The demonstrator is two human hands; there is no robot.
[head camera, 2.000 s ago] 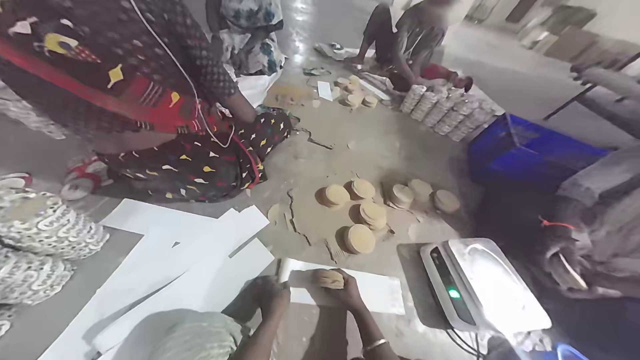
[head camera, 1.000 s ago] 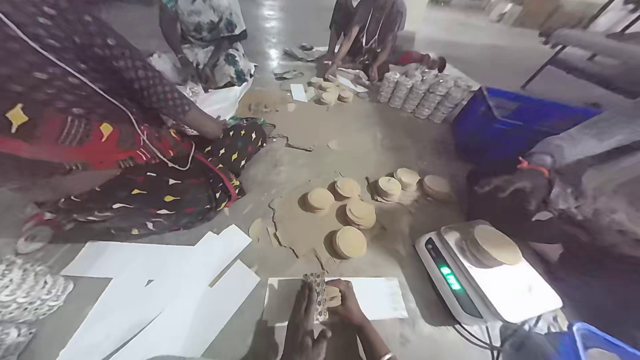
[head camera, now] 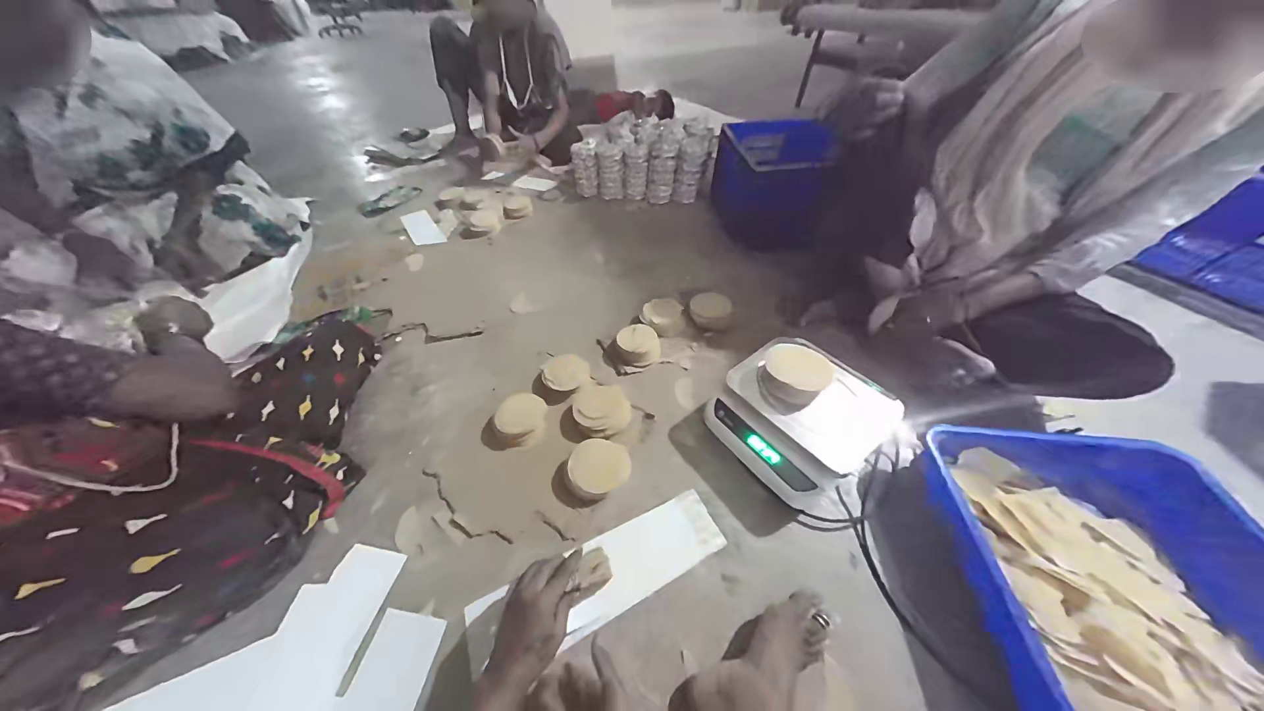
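My left hand (head camera: 533, 612) holds a small stack of thin tan discs (head camera: 591, 575) by its side, over a white paper strip (head camera: 647, 548). Just below it, at the bottom edge, my right hand (head camera: 583, 683) is partly in view; what it may hold is hidden. Several round stacks of tan discs (head camera: 598, 468) stand on the floor ahead. Another disc stack (head camera: 798, 371) sits on the pan of a white digital scale (head camera: 765, 449) with a lit green display.
A blue crate (head camera: 987, 553) of loose tan sheets stands at the right, near the scale's black cable (head camera: 874, 563). White sheets (head camera: 296, 632) lie at lower left. A bare foot (head camera: 785, 637) is near my hands. Co-workers sit around; wrapped stacks (head camera: 647, 163) and a blue bin (head camera: 770, 188) stand behind.
The view has swung right, bringing in the blue crate. The scale pan, bare two seconds ago, bears a disc stack. My right hand has moved back from the discs toward the bottom edge.
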